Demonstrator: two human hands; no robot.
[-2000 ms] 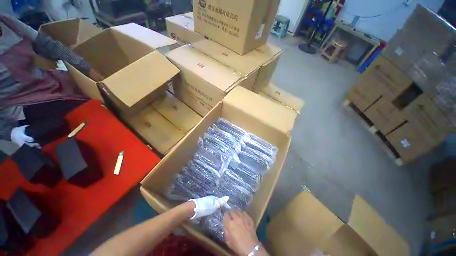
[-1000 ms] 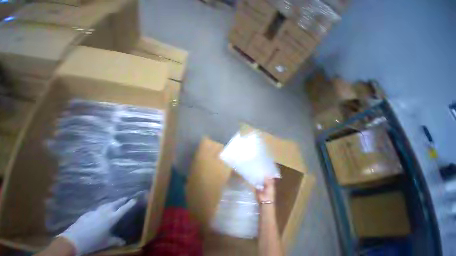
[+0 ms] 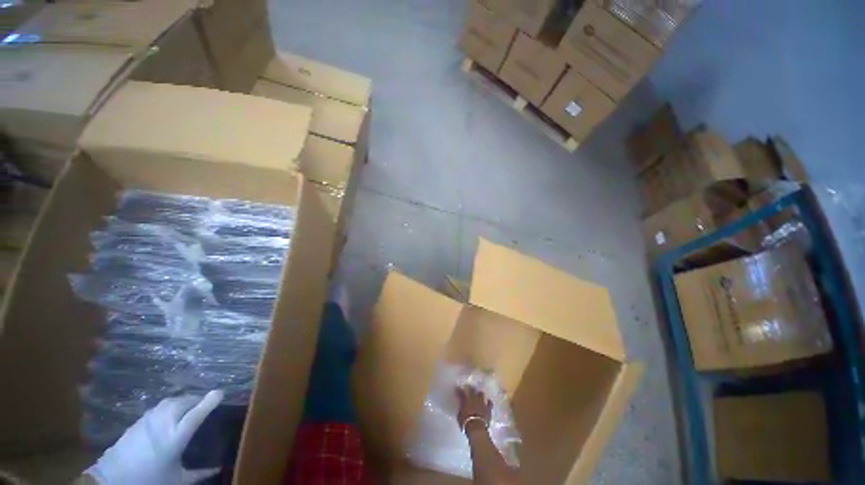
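Note:
The large carton (image 3: 204, 133) stands open at the left, with rows of bagged parts (image 3: 190, 284) under shiny bubble wrap. My left hand (image 3: 152, 440), in a white glove, is at the carton's near end, its fingers against a black part (image 3: 211, 443) that shows no wrap; whether it grips the part cannot be told. My bare right hand (image 3: 474, 405) is down inside the bag carton (image 3: 541, 313), its fingers spread on whitish bubble bags (image 3: 441, 426). Whether it pinches a bag cannot be told.
Cartons on a wooden pallet (image 3: 531, 114) stand at the back. A blue rack (image 3: 675, 332) holding cartons is at the right, with more cartons (image 3: 697, 175) behind it. Other cartons (image 3: 332, 123) stand behind the large carton. Grey floor (image 3: 417, 180) shows between.
My view has swung right from the red table. My right hand left the large carton, held a whitish bag above the bag carton one second ago, and is now lower, inside it.

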